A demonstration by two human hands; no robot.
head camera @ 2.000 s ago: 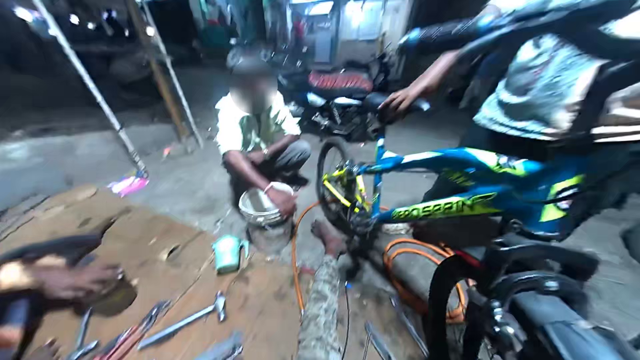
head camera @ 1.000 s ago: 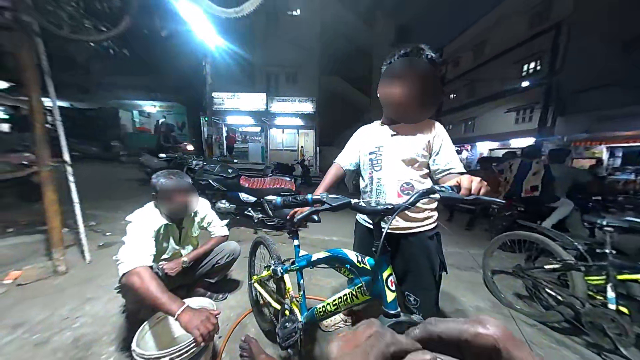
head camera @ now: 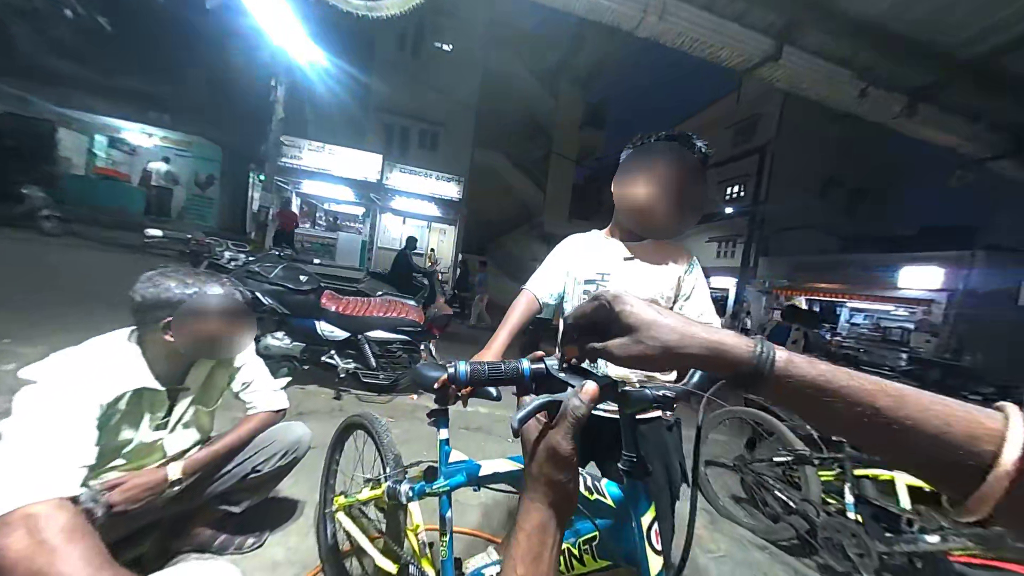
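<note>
A blue and yellow bicycle (head camera: 480,472) stands in front of me, its handlebar near the middle of the view. My left hand (head camera: 556,436) comes up from below and grips the handlebar by the black brake lever (head camera: 538,410), its thumb on the lever's mount. Reaching in from the right, my right hand (head camera: 620,332) is above that mount, fingers curled round a thin metal tool (head camera: 562,324) that points down at it. The tool's kind cannot be told. Just left of my hands is the black and blue rubber grip (head camera: 492,372).
A person (head camera: 632,272) stands behind the handlebar, one hand near the grip. Another person (head camera: 152,400) squats at left. Behind them is a parked motorcycle (head camera: 344,320) with a red seat cover. A second bicycle (head camera: 760,480) is at right; an orange hose (head camera: 440,530) lies on the ground.
Both my hands have come up from the bottom of the view to the handlebar. The squatting person's hand has left the bucket rim. The view has shifted.
</note>
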